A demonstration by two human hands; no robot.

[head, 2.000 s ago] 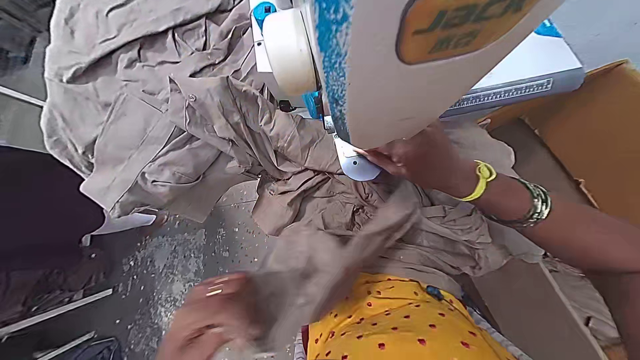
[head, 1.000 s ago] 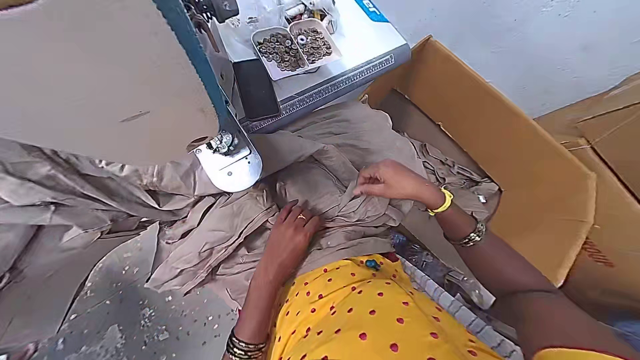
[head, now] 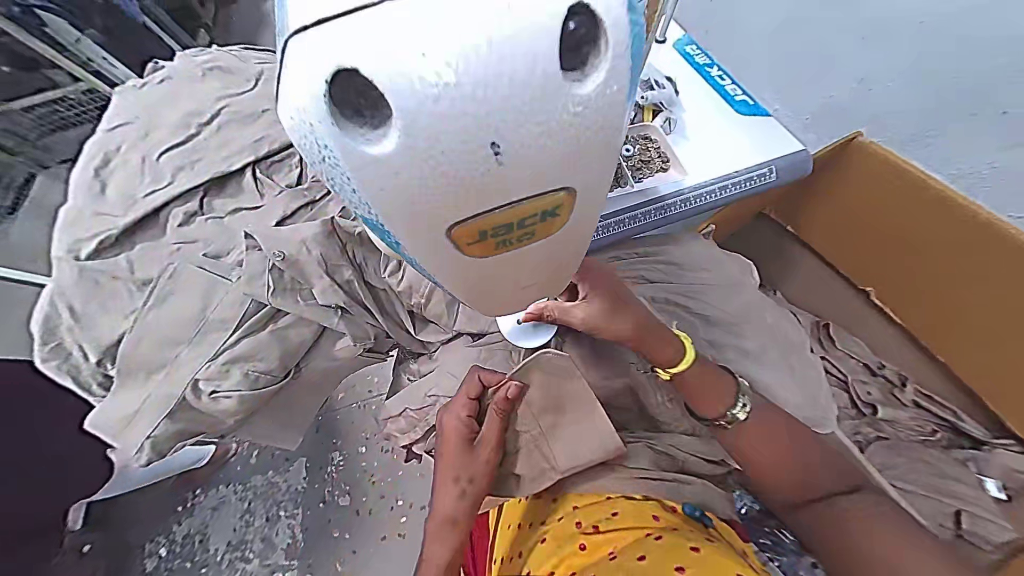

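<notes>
Between thumb and fingers my left hand [head: 478, 420] pinches the edge of a beige garment piece [head: 564, 420], seemingly a cuff or flap, whose rounded corner lies just below the round white plate [head: 524, 326] of a Jack button machine [head: 472, 144]. My right hand [head: 596, 308] is at the lower end of the machine head, its thumb and a finger at the plate; whether it holds a small thing is hidden. More beige cloth [head: 704, 304] spreads under my right forearm and over my lap.
A big heap of beige garments [head: 176, 240] lies at the left. Trays of metal buttons [head: 650, 156] stand on the white machine table [head: 720, 144], which has a ruler edge. An open cardboard box [head: 904, 232] with beige garments is at the right. Small bits litter the floor [head: 320, 496].
The view has swung back left since a second ago. My left hand, then lying flat on cloth, now pinches the garment's edge. My right hand has moved from the cloth to the machine's plate.
</notes>
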